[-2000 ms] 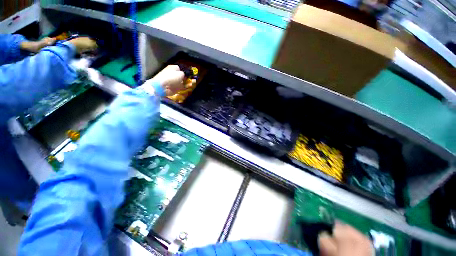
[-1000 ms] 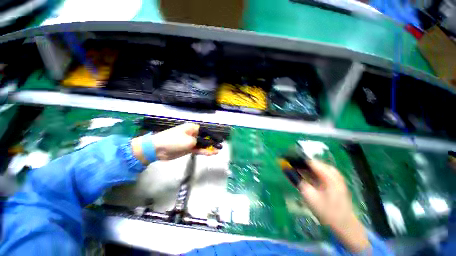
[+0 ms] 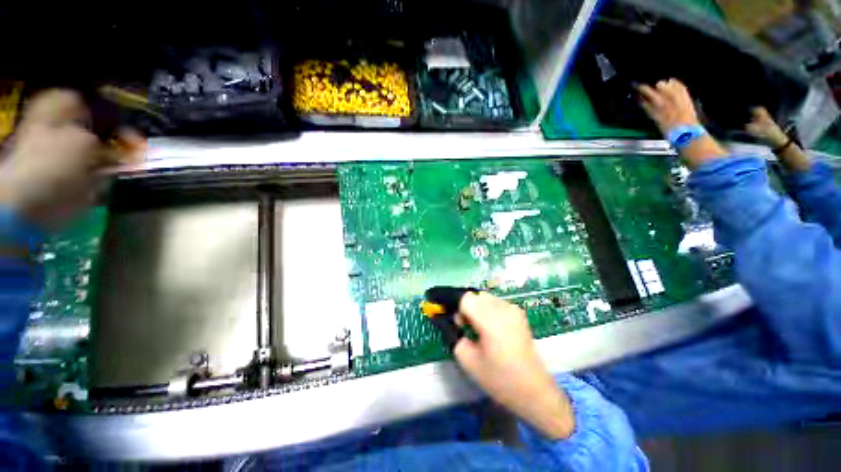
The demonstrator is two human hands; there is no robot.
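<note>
A large green circuit board (image 3: 433, 230) with white patches lies on the conveyor in front of me. My right hand (image 3: 493, 341), with black finger cots, is over the board's lower edge and pinches an orange-yellow disc part (image 3: 432, 308) between its fingertips. My left hand (image 3: 60, 152) is blurred at the left edge, near the bins and above the rail. Something orange-brown shows at its fingertips, too blurred to tell. Part of another green board (image 3: 69, 277) shows below my left hand.
Behind the rail (image 3: 323, 146) are bins of grey block parts (image 3: 214, 78), yellow block parts (image 3: 352, 89) and grey-green parts (image 3: 464, 81). Another person's blue-sleeved arms (image 3: 765, 212) reach over a further board (image 3: 636, 212) at the right. Metal conveyor bars (image 3: 266, 277) cross the gap between boards.
The view has turned and moved closer to the board. My left hand has gone from over the gap to the far left by the bins. My right hand is now low over the board.
</note>
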